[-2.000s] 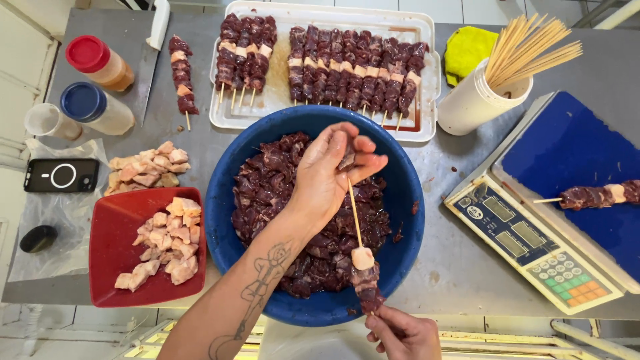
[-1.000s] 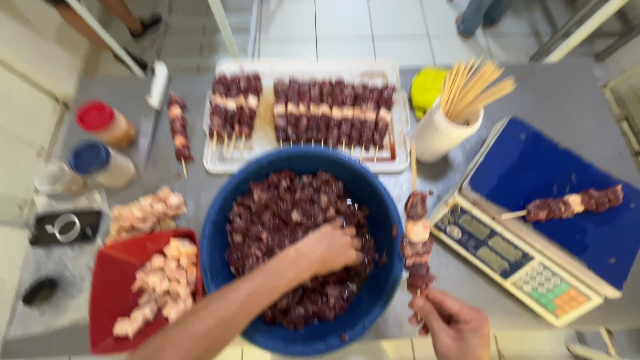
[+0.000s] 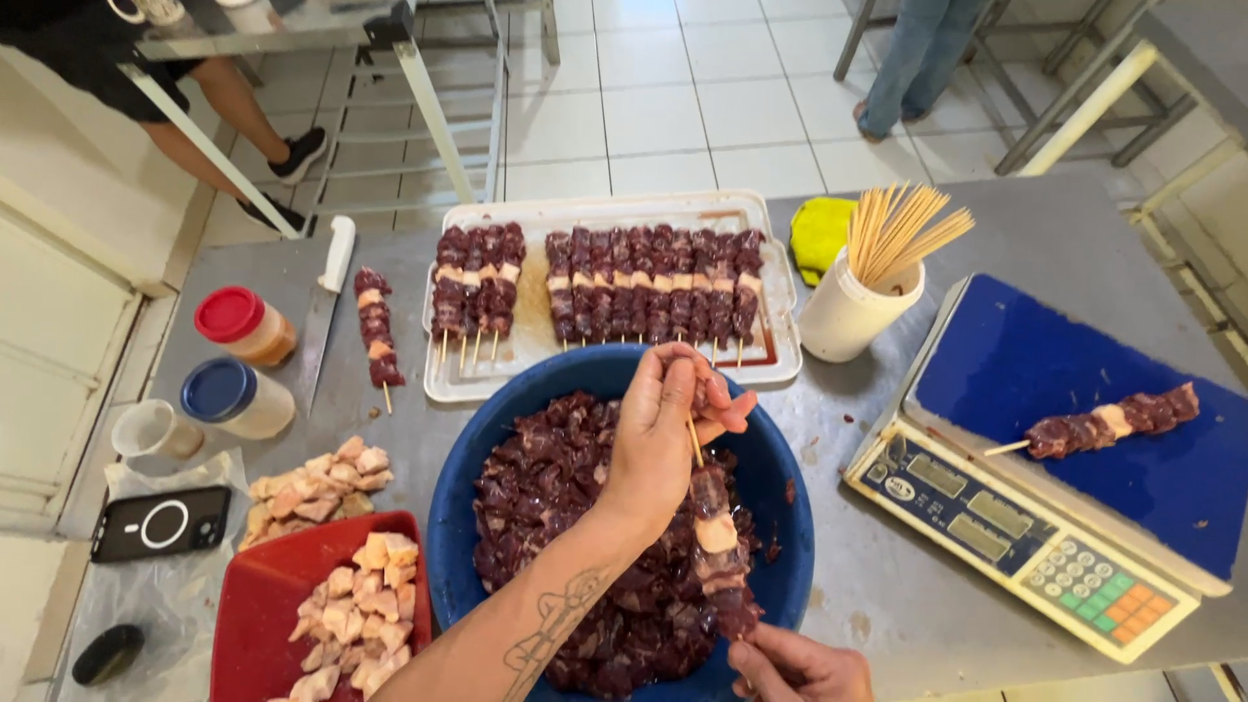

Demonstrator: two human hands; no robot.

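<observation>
My left hand [image 3: 673, 419] is curled around a piece of dark red meat at the upper tip of a wooden skewer, over the blue plastic tub. My right hand [image 3: 799, 668] pinches the lower end of the same skewer of meat [image 3: 723, 565], which carries dark pieces and a pale fatty piece [image 3: 717, 532]. Beneath them the tub [image 3: 450, 507] holds a heap of dark raw meat [image 3: 546, 487]. Left of it, a red tray [image 3: 249, 604] holds pale fatty chunks [image 3: 351, 614]. Behind, finished skewers [image 3: 643, 283] lie in rows on a white tray [image 3: 534, 375].
A digital scale [image 3: 975, 517] bears one skewer [image 3: 1111, 421]. A white container [image 3: 843, 312] of wooden skewers stands beside a yellow cloth [image 3: 821, 234]. At left are a knife [image 3: 327, 292], a lone skewer [image 3: 375, 327], lidded jars [image 3: 239, 395] and a phone [image 3: 161, 524]. Two people's legs show beyond the table.
My left hand has come up out of the meat heap to the skewer's upper tip. My right hand has brought the skewer from beside the tub's rim to over the tub.
</observation>
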